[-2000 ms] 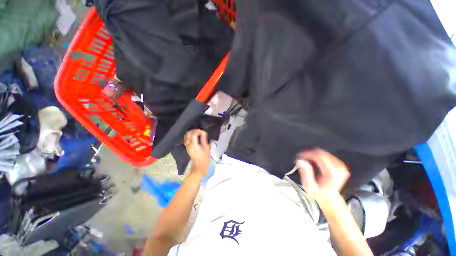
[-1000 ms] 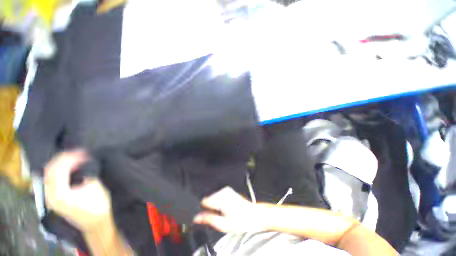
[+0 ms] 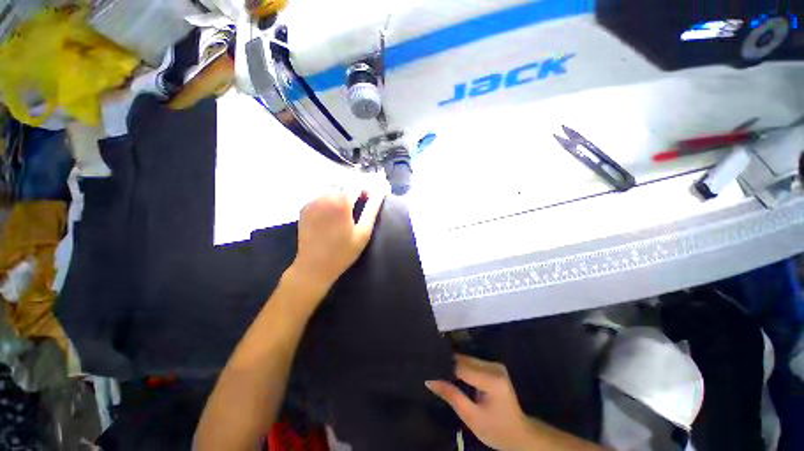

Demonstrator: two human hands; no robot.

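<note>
A black fabric panel (image 3: 375, 308) lies over the table's front edge and hangs toward my lap, its far end at the presser foot and needle area (image 3: 377, 163). My left hand (image 3: 331, 225) is on the fabric's far end just in front of the needle, fingertips close together in the lamp glare. My right hand (image 3: 480, 396) pinches the fabric's right edge near my lap, below the table edge. The white sewing machine head (image 3: 520, 75) has a blue stripe and "JACK" lettering.
Black snips (image 3: 595, 158), a red tool (image 3: 705, 143) and a small white block (image 3: 725, 172) lie on the table at right. A printed ruler (image 3: 564, 267) runs along the front edge. More black fabric (image 3: 176, 291) spreads left. Yellow cloth (image 3: 62, 66) lies far left. Red basket parts (image 3: 295, 436) show below.
The view has swung up to the machine. My left hand has moved from the fabric at the left to the needle area. My right hand has shifted right along the fabric's edge.
</note>
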